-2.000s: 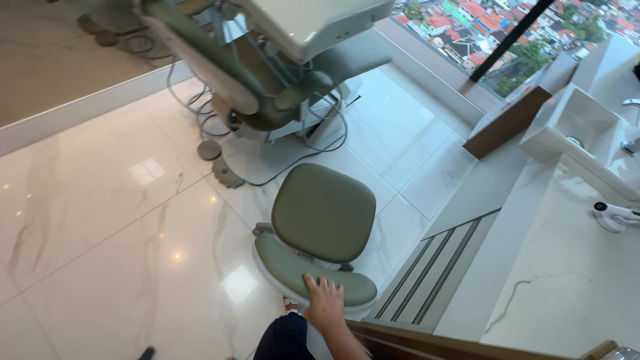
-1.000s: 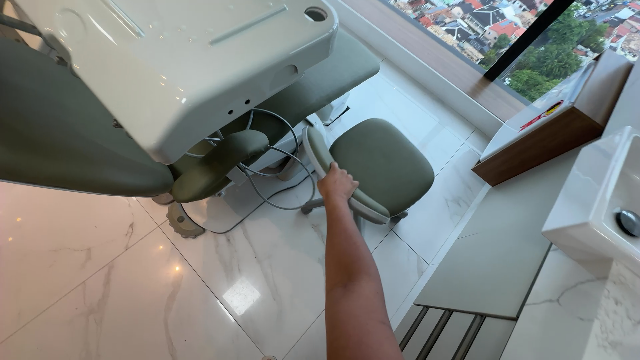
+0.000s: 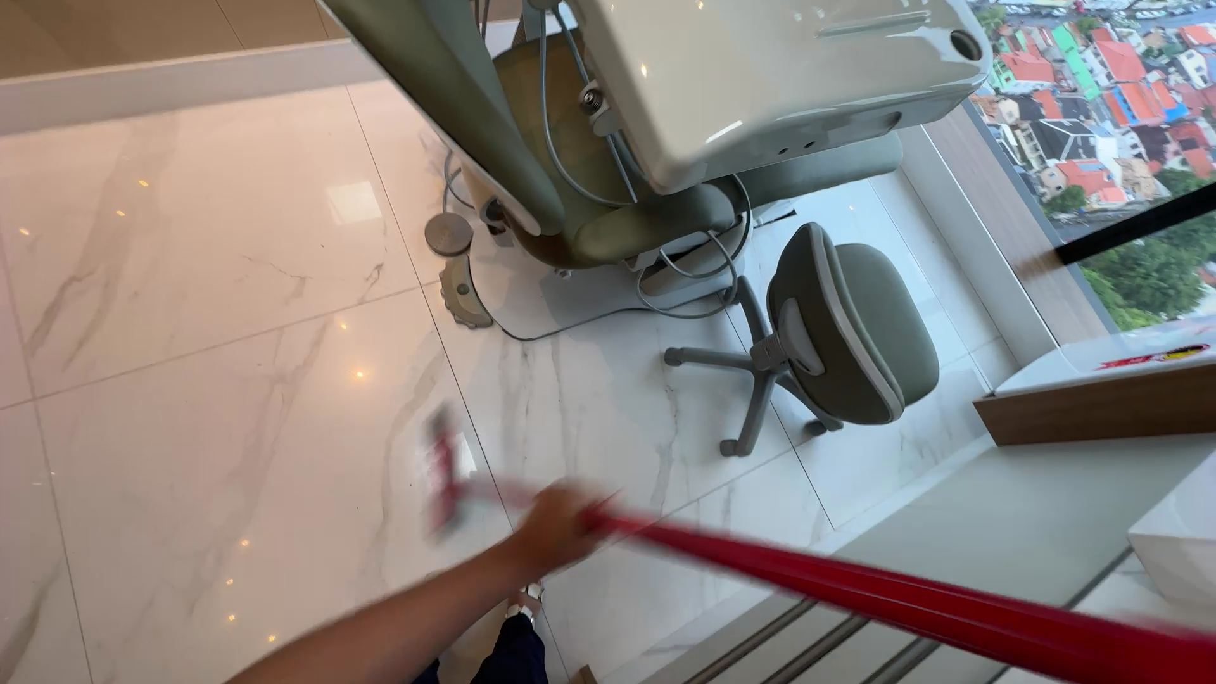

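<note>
My left hand, motion-blurred, is closed around a red pole at lower centre. The pole runs from the lower right edge to a blurred red and dark head over the glossy marble-look floor; the blur hides what kind of head it is. My right hand is not in view. Beyond my left hand, to the upper right, stands a green wheeled stool with a grey five-arm base. It is not touched by the hand.
A green dental chair with a cream delivery unit stands at the top, its hoses and a round foot control low beside it. At right are a wood-sided box, a white basin, metal bars and a window.
A bare hand that rested on the stool's backrest is off it, and the stool has turned. The red pole, absent from both earlier frames, is now in my left hand.
</note>
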